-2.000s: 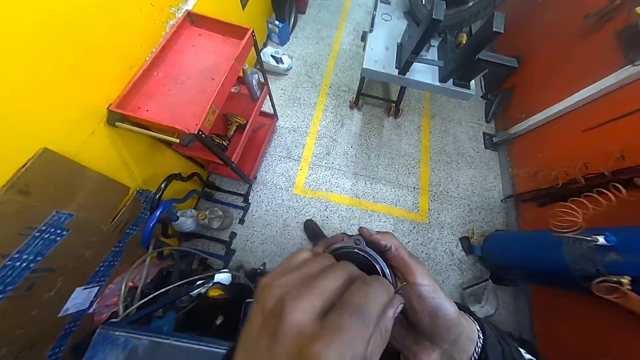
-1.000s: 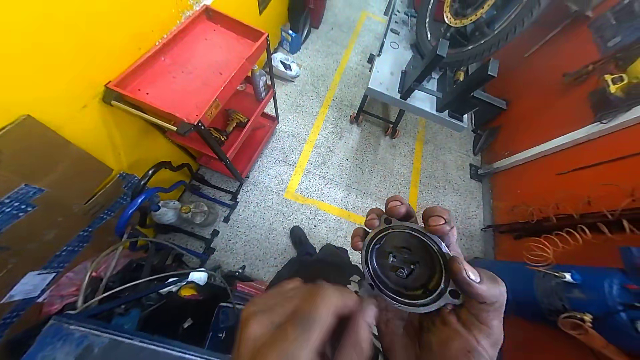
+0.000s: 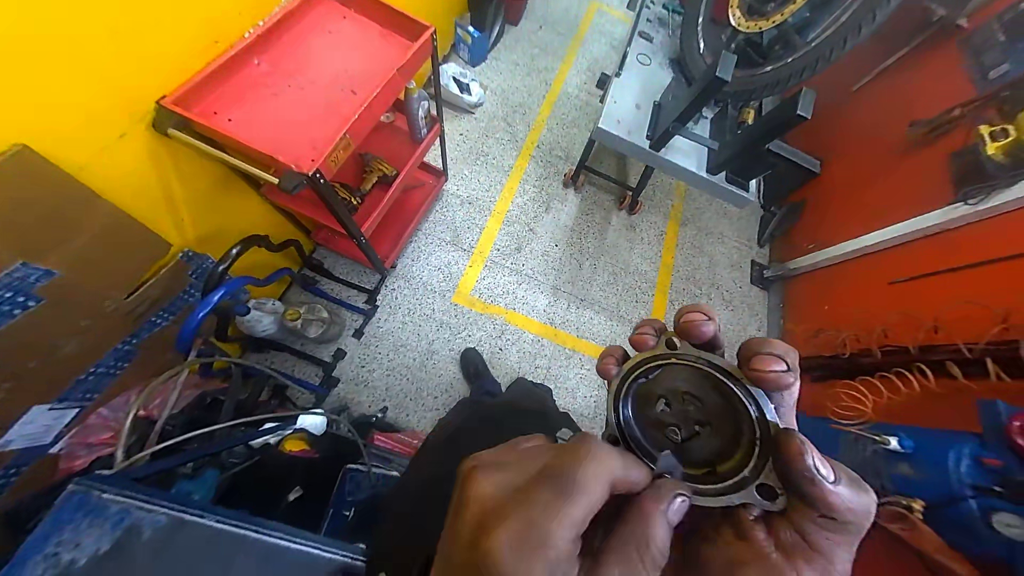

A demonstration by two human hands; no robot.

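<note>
My right hand [image 3: 816, 480] holds a round metal cover [image 3: 692, 420] from below and the right, with its fingertips around the rim. The cover's dark, oily inner side faces up; it has bolt ears with holes at its edge and a raised pattern in the middle. At the cover's lower left edge is my left hand [image 3: 560, 496], its thumb and forefinger pinched on a small pointed piece [image 3: 669, 466] that reaches over the rim. What that piece is, I cannot tell. The other left fingers are curled and partly hidden.
A red tool cart [image 3: 304, 72] with a cordless drill [image 3: 376, 172] stands at the upper left. A grey work stand [image 3: 680, 152] carries a wheel [image 3: 792, 40]. A blue cabinet [image 3: 200, 528] is at the lower left, a blue compressor tank [image 3: 944, 480] at the right.
The cover has been turned so its inner side faces the camera. My left hand, over it two seconds ago, is now at its lower left edge with a small piece showing between the fingertips.
</note>
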